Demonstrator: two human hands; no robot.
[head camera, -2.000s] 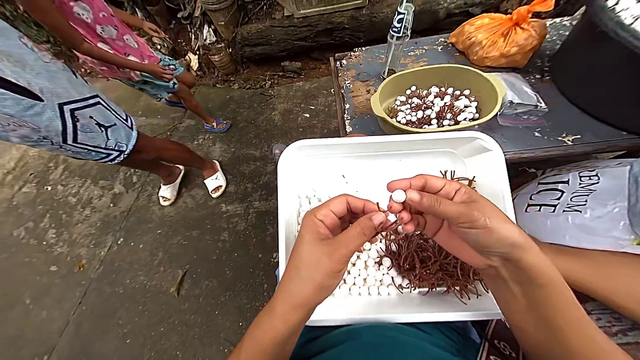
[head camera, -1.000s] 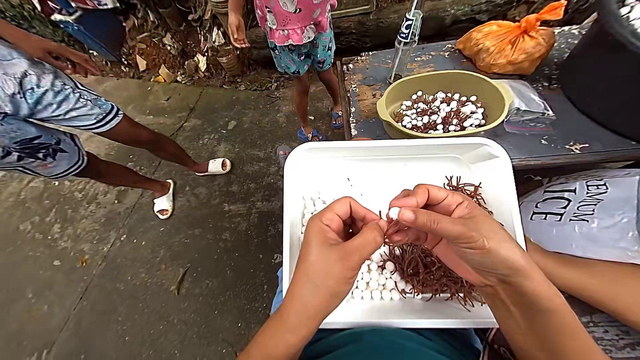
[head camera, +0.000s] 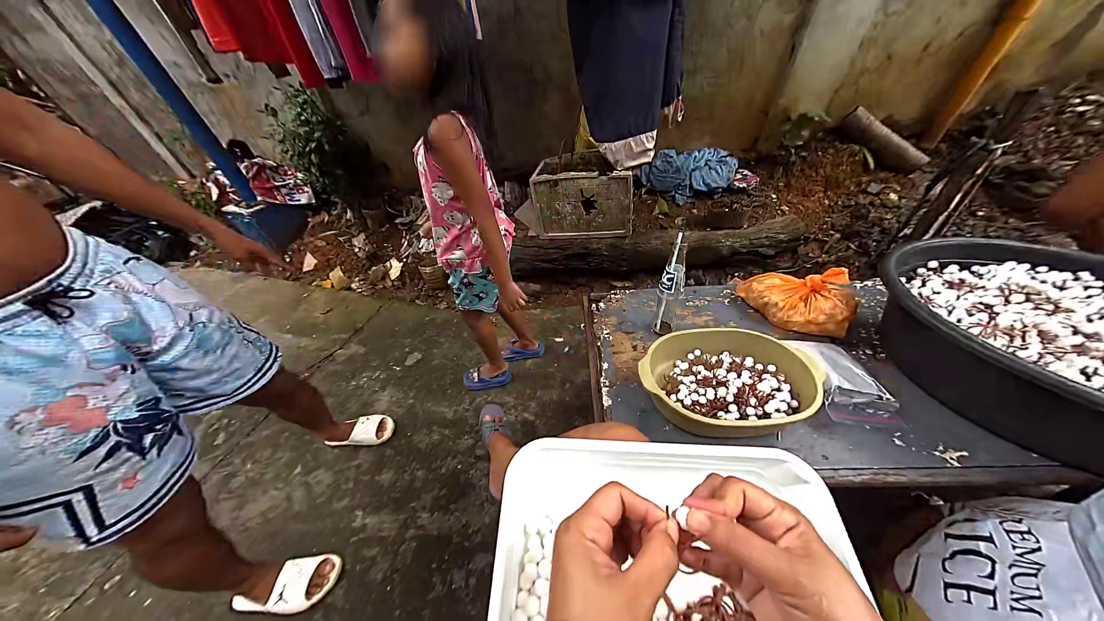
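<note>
Above a white plastic tray (head camera: 681, 455), my two hands meet at the fingertips. My right hand (head camera: 759, 543) pinches a small white ball (head camera: 682, 517) between thumb and finger. A thin brown stem shows at the fingertips of my left hand (head camera: 612, 552), which are pressed together on it. White balls (head camera: 533, 573) lie at the left in the tray, and brown stems (head camera: 707, 605) lie below my hands, partly hidden by them.
On the dark table stand an olive basin (head camera: 647, 379) of balls and stems, a glass bottle (head camera: 668, 289), an orange plastic bag (head camera: 802, 302) and a large black tub (head camera: 966, 379). Two people stand at the left, one in floral shorts (head camera: 129, 362). A printed ice bag (head camera: 992, 561) lies lower right.
The view has tilted up, bringing the wall and hanging clothes into sight. The person in pink has turned sideways. My hands stay together over the tray.
</note>
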